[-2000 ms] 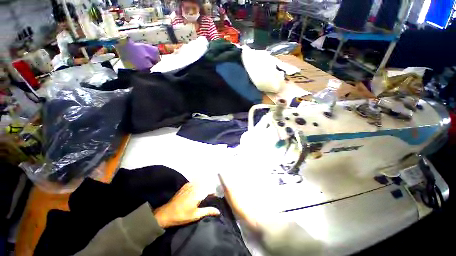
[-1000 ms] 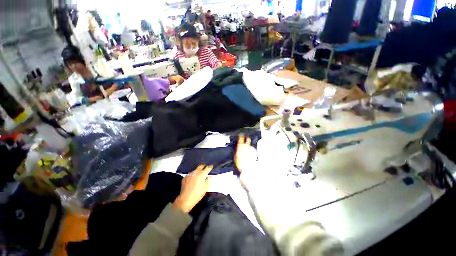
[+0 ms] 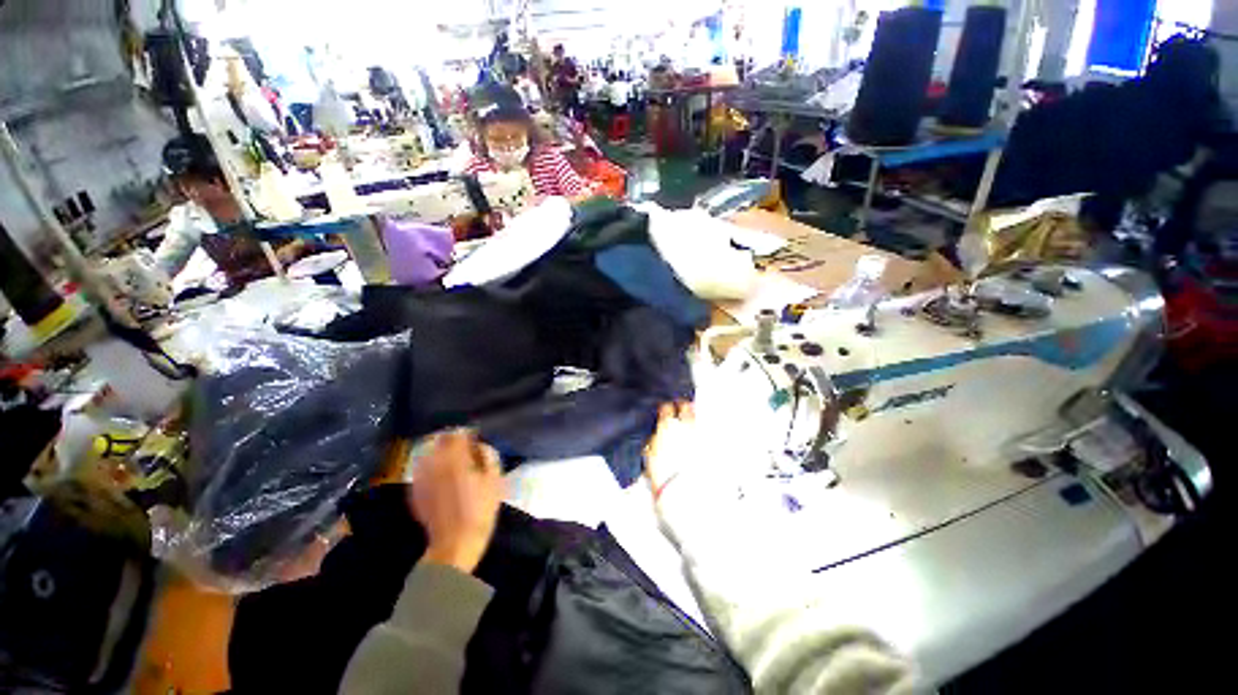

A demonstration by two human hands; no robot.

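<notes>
A navy cloth piece (image 3: 577, 424) lies drawn out between my hands, against the black cloth pile. My left hand (image 3: 458, 496), slightly blurred, has its fingers curled at the piece's left end. My right hand (image 3: 668, 445) is at its right end, left of the needle area; glare washes it out and its grip is unclear. A black garment (image 3: 394, 584) with a shiny dark grey lining (image 3: 618, 625) lies nearest me, under my left forearm. No hand is on the garment's lining.
The white sewing machine (image 3: 950, 387) stands at the right. A clear plastic bag with dark cloth (image 3: 292, 448) lies at the left on an orange-brown board (image 3: 190, 631). Black, blue and cream pieces (image 3: 699, 251) are piled behind. A masked person in red stripes (image 3: 550, 173) sits beyond.
Both hands have moved from the black garment to the navy piece. Since one second ago my left hand has moved left and the piece's outline has shifted up against the pile.
</notes>
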